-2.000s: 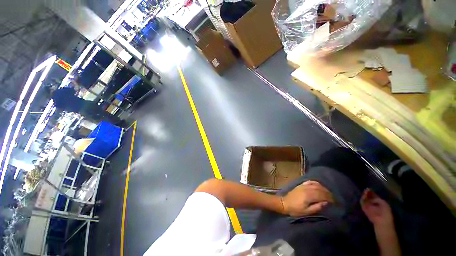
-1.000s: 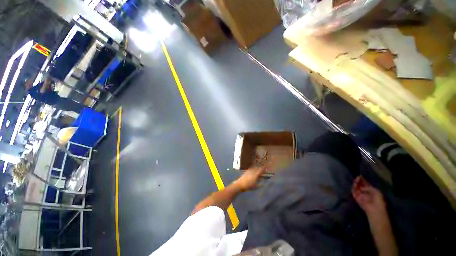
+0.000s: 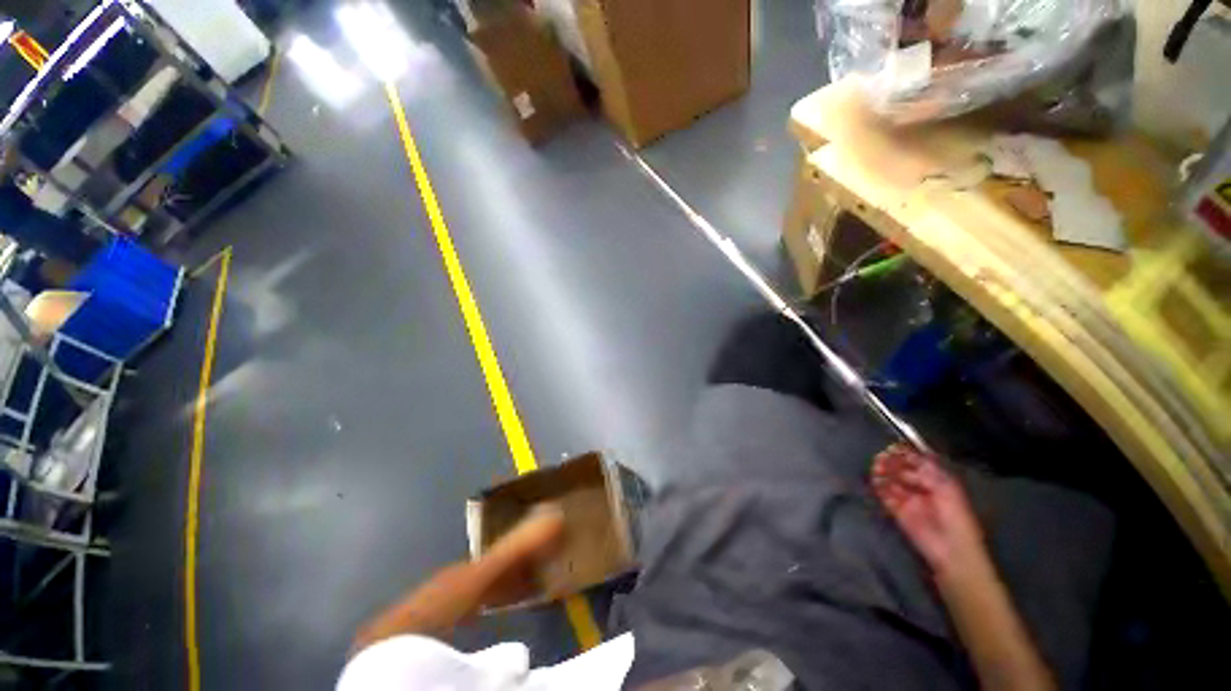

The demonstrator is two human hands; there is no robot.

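A small open cardboard box [image 3: 594, 506] sits on the floor at lower centre, over the yellow line. My left hand [image 3: 531, 540] is blurred and reaches over the box's opening; its fingers are too blurred to tell whether they grip anything. My right hand [image 3: 918, 489] is over my dark-clothed lap at lower right, with fingers loosely curled and apart, and nothing seen in it.
A plywood bench [image 3: 972, 277] curves along the right, bearing pale flat pieces [image 3: 1080, 196] and a clear plastic bag [image 3: 979, 68]. Large cardboard boxes [image 3: 675, 61] stand at the top. A blue bin [image 3: 128, 304] and metal racks are at left.
My left hand has moved from my lap to the box. The box has shifted left, onto the yellow line, and turned slightly. My right hand stays over my lap. The view has shifted.
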